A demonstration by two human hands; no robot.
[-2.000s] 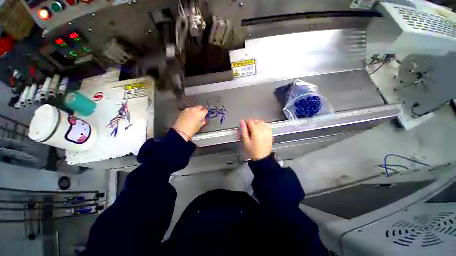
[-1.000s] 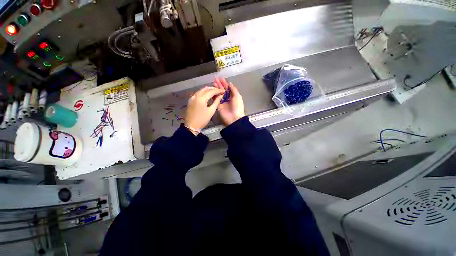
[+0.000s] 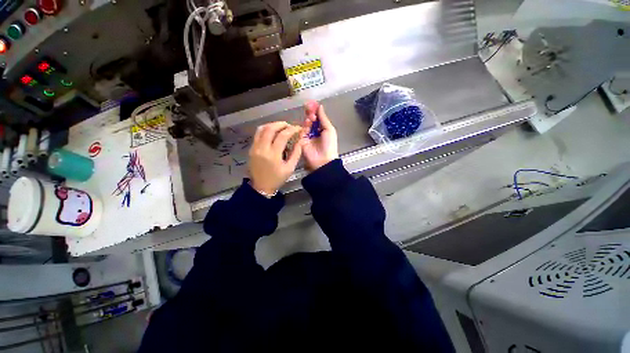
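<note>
My right hand [image 3: 320,140] is cupped palm up above the metal tray [image 3: 456,93] and holds a few short dark blue wire pieces [image 3: 315,129]. My left hand [image 3: 272,156] is beside it, its fingertips bent toward the palm and touching or nearly touching the pieces. Whether the left fingers pinch a piece cannot be told. A clear plastic bag [image 3: 402,121] filled with blue pieces lies in the tray to the right of my hands. Several loose short wires [image 3: 231,153] lie in the tray to the left of my hands.
A white ledge [image 3: 155,203] at left holds scrap red and blue wires [image 3: 130,178], a teal roll [image 3: 71,165] and a white lidded mug [image 3: 52,206]. The tray's ruler-like edge [image 3: 476,127] runs in front. A machine head [image 3: 197,103] stands behind the tray's left part.
Two seconds ago my left hand was at a wire bunch in the tray and my right hand at the ruler edge. Now both are together, wires in the right palm. The view has shifted.
</note>
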